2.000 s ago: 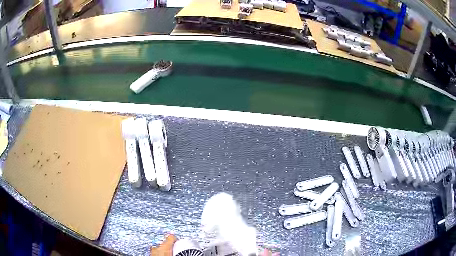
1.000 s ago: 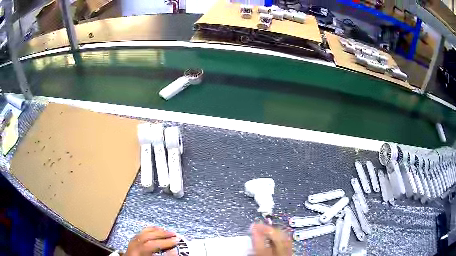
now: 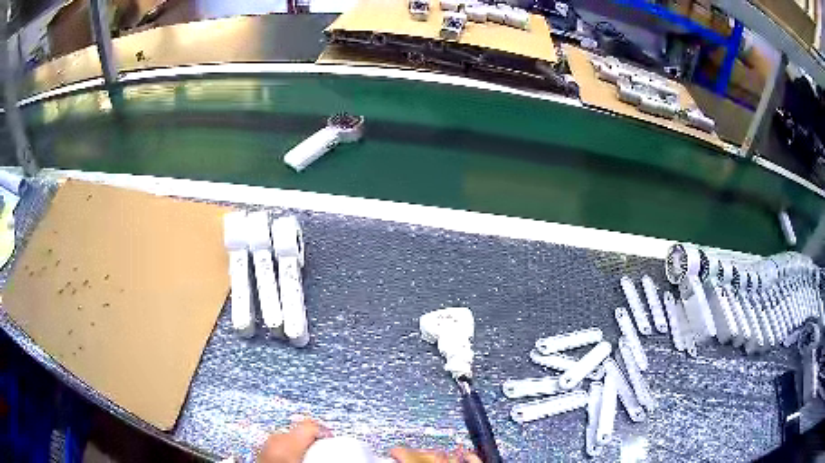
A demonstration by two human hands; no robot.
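Observation:
A white handheld fan (image 3: 342, 450) is at the bottom edge, mostly cut off; only its rounded white part shows. My left hand (image 3: 291, 443) grips it from the left, and my right hand (image 3: 434, 455) is at its right side. Both hands are cut off by the frame edge. The padded hammer (image 3: 450, 338) lies on the bubble wrap, its black grip running down past my right fingers. Loose white handle covers (image 3: 561, 383) lie criss-cross right of the hammer.
Three fans (image 3: 265, 276) lie beside the cardboard sheet (image 3: 118, 298), which has small dark specks. A row of overlapping fans (image 3: 742, 294) and a black phone (image 3: 788, 394) are at right. Beyond the bench, the green conveyor belt (image 3: 507, 154) carries a single fan (image 3: 323, 142).
The hammer, blurred over the fan at first, now lies on the bench. My right hand has moved from near its grip left and down to the fan. The belt fan has shifted right.

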